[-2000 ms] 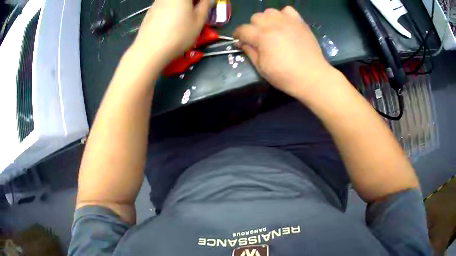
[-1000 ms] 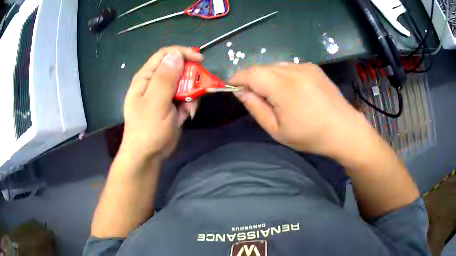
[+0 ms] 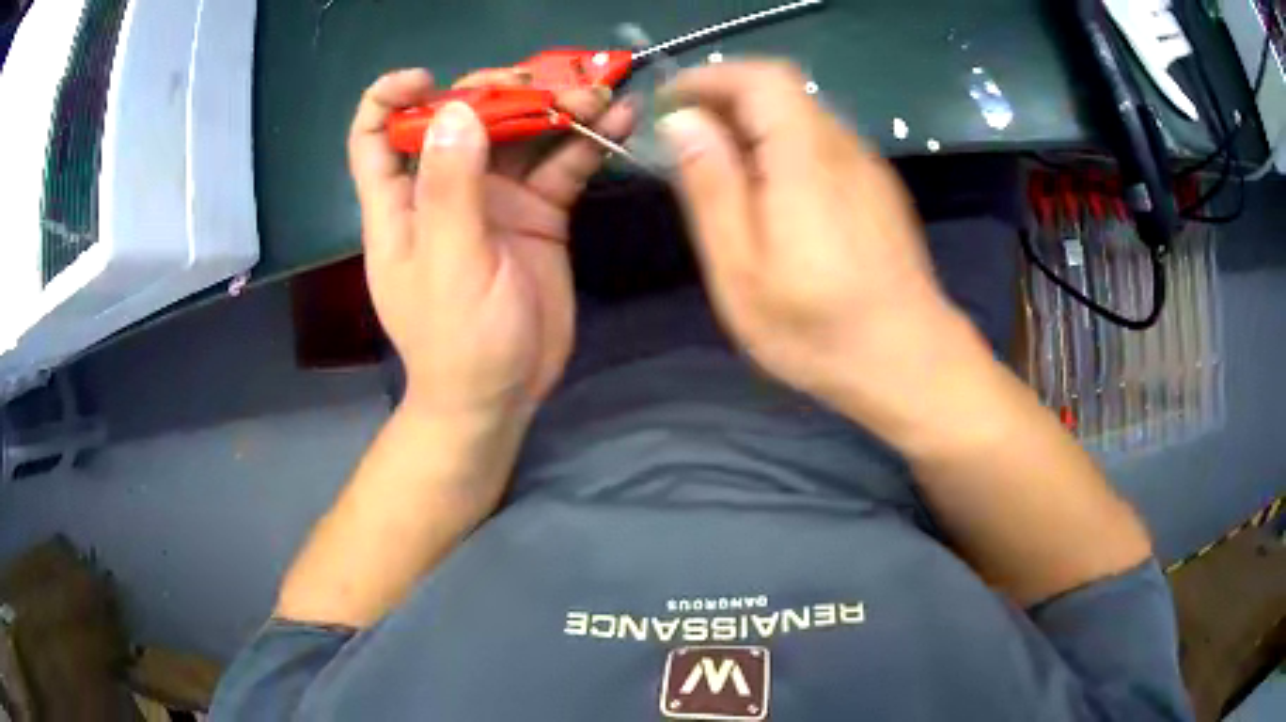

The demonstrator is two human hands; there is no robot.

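My left hand (image 3: pixel 473 240) holds a red probe unit (image 3: pixel 494 121) between thumb and fingers, its thin metal rod pointing right. A second red probe unit (image 3: pixel 576 65) lies just behind it, its rod running up and right over the mat. My right hand (image 3: pixel 790 212) is blurred beside the held unit's rod. A blurred, clear, thin thing (image 3: pixel 652 113) shows at its fingertips; I cannot tell whether it is a tube or whether the fingers grip it.
A dark green mat (image 3: pixel 339 155) covers the bench. A white casing (image 3: pixel 176 155) stands left. Small white pieces (image 3: pixel 900 129) lie near the front edge. A black pen-like tool (image 3: pixel 1128 127) with cable lies right, above clear tubes of red-ended probes (image 3: pixel 1121 310).
The held unit has moved up and turned edge-on in my left hand. My right hand has moved up. The clear thing now shows at its fingertips. The camera view has shifted slightly.
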